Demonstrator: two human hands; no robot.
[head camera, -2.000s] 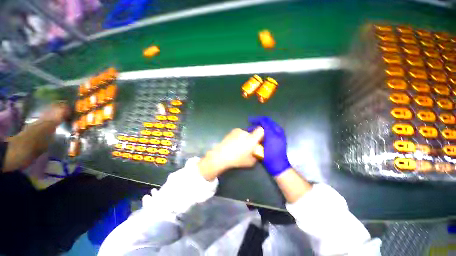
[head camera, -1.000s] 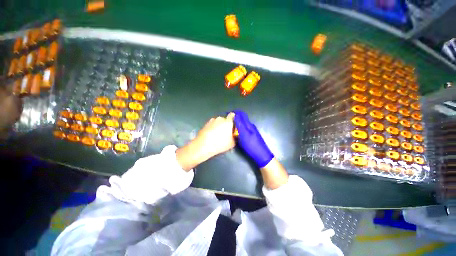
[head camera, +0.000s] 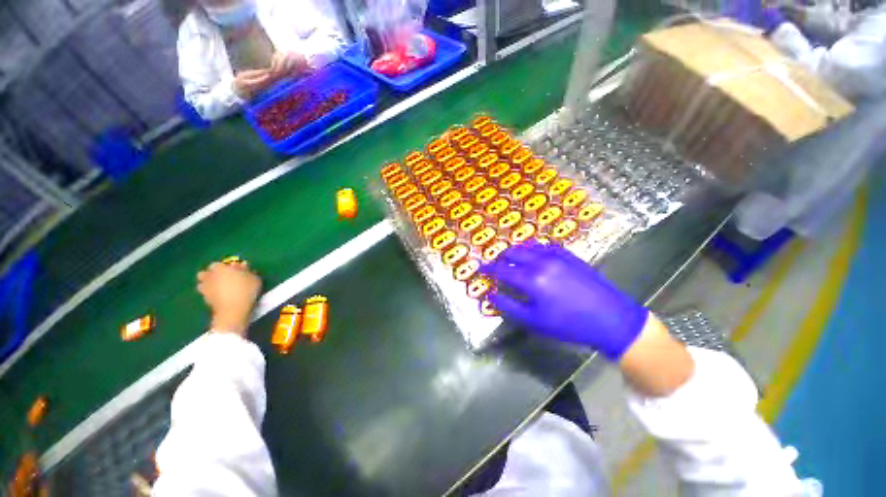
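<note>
My bare left hand (head camera: 230, 294) reaches over the white rail to the green belt. Its fingers are closed around an orange unit (head camera: 233, 260), which shows only partly at the fingertips. My right hand (head camera: 568, 299), in a purple-blue glove, is over the near edge of the full tray stack (head camera: 486, 199). Its fingertips are at the stack's near pockets; whether they hold a unit is hidden. Two orange units, one on the left (head camera: 287, 328) and one on the right (head camera: 314, 317), lie side by side on the dark green bench (head camera: 389, 388).
Loose orange units, one of them upright (head camera: 347, 202), are on the belt (head camera: 194, 254). Empty clear trays (head camera: 622, 165) and a brown carton (head camera: 743, 78) are beyond the stack. Across the belt, a person's hands (head camera: 272, 73) are above a blue bin (head camera: 359, 92) of dark red parts.
My hands have separated: the left went to the belt, the right to the tray stack. The view has swung right, bringing in the carton and bins; the part-filled tray has mostly left view.
</note>
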